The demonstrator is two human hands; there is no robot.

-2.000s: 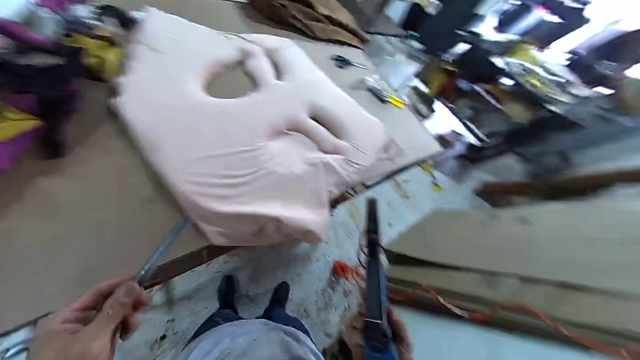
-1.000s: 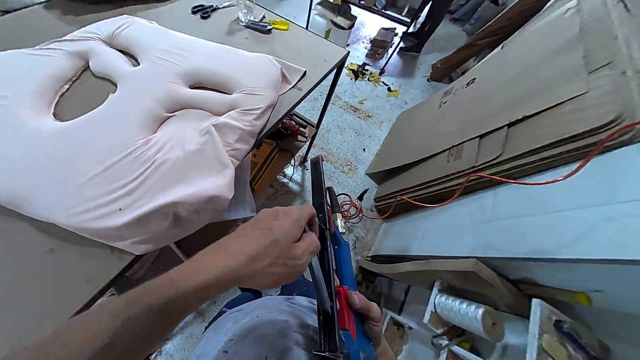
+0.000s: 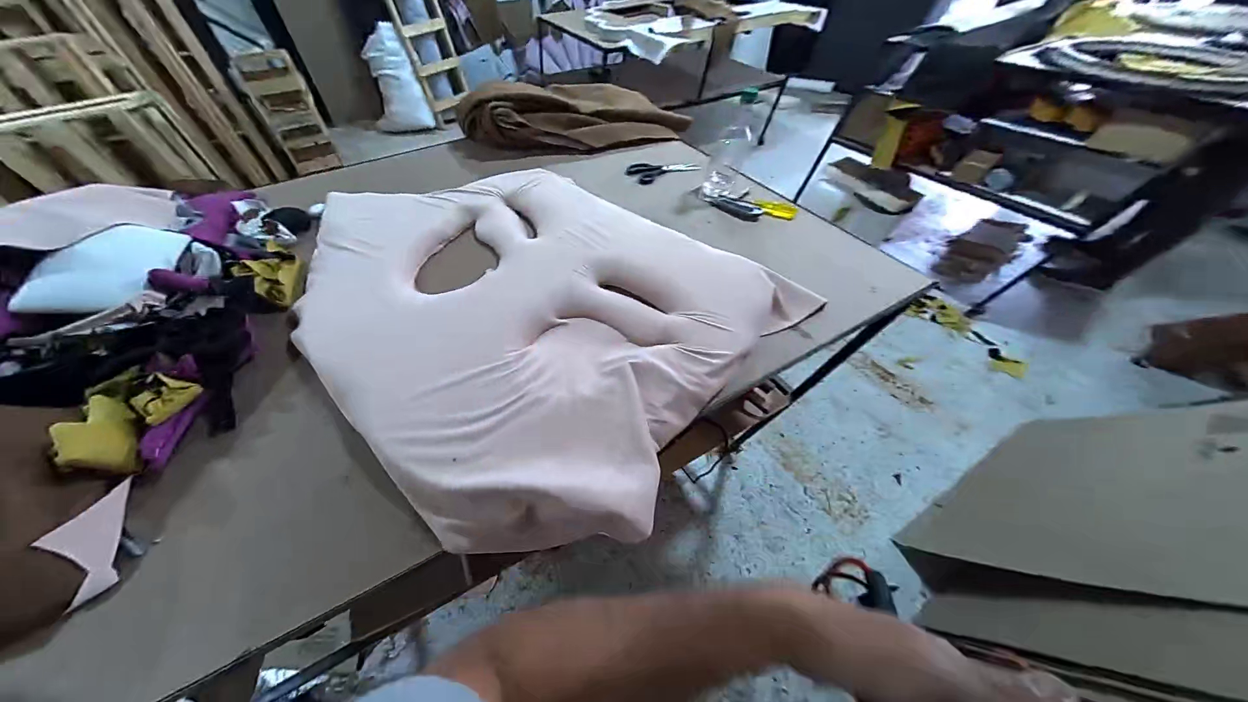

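A padded panel covered in pale pink fabric [image 3: 439, 361], with an oval hole and narrow slots, lies on the work table [image 3: 283, 507]. Its near end reaches the table's front edge, where the fabric hangs in loose folds. My right forearm, blurred, stretches across the bottom of the view; my right hand [image 3: 1024, 682] is partly cut off at the lower right, so its grip is hidden. Just beyond this arm are a black handle-like part [image 3: 877, 591] and a red cord [image 3: 846, 565]. My left hand is out of view. No staple gun or similar tool shows.
Fabric scraps [image 3: 185, 322] are heaped on the table's left side. Scissors [image 3: 663, 172], a utility knife [image 3: 734, 208] and a clear plastic bottle [image 3: 720, 175] lie at its far right. Brown cloth [image 3: 565, 115] is bunched behind. Cardboard sheets [image 3: 1092, 497] stand at right.
The view has swung left and up. My left hand, earlier beside the blue-and-black tool in my right hand, has left view, and so has the tool. My right arm now reaches toward the lower right.
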